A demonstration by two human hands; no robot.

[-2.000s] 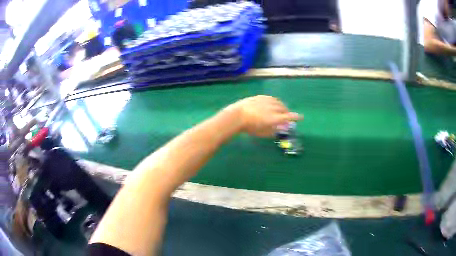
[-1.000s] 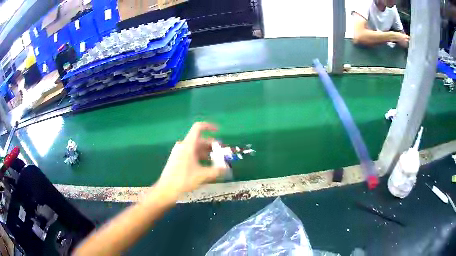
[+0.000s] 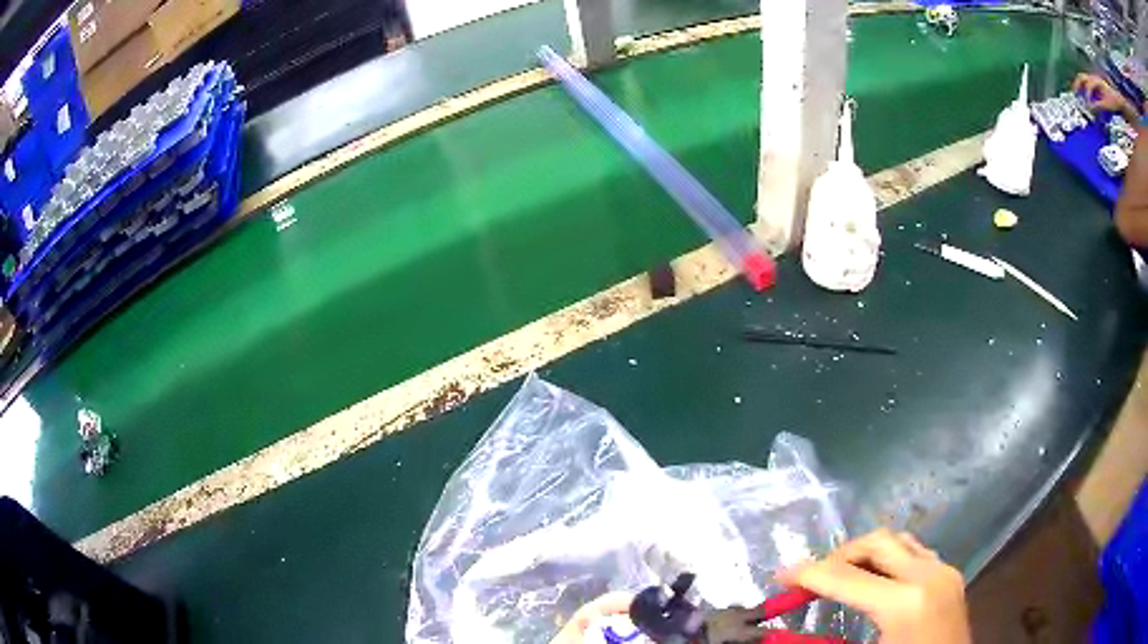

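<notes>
My right hand (image 3: 896,586) holds diagonal cutters with red handles (image 3: 786,604) at the bottom right. The dark jaws point left, and a small dark lump shows beside them. My left hand (image 3: 589,619) is mostly cut off by the bottom edge. Its fingertips are at a small wired assembly (image 3: 619,634), of which a blue wire shows beside the jaws; the rest is hidden. A crumpled clear plastic bag (image 3: 529,503) lies open under both hands.
Assemblies (image 3: 92,440) lie on the green belt (image 3: 416,264). A bluish tube (image 3: 655,164) crosses it. White bottles (image 3: 841,233), a dark rod (image 3: 818,342) and a white-handled tool (image 3: 972,260) are on the bench. Blue trays (image 3: 139,214) stand left, a black crate (image 3: 63,591) lower left. Another person's hand (image 3: 1108,94) shows right.
The view has turned right. My left hand has moved from over the belt to the bag with the assembly. My right hand and the red-handled cutters have come into view.
</notes>
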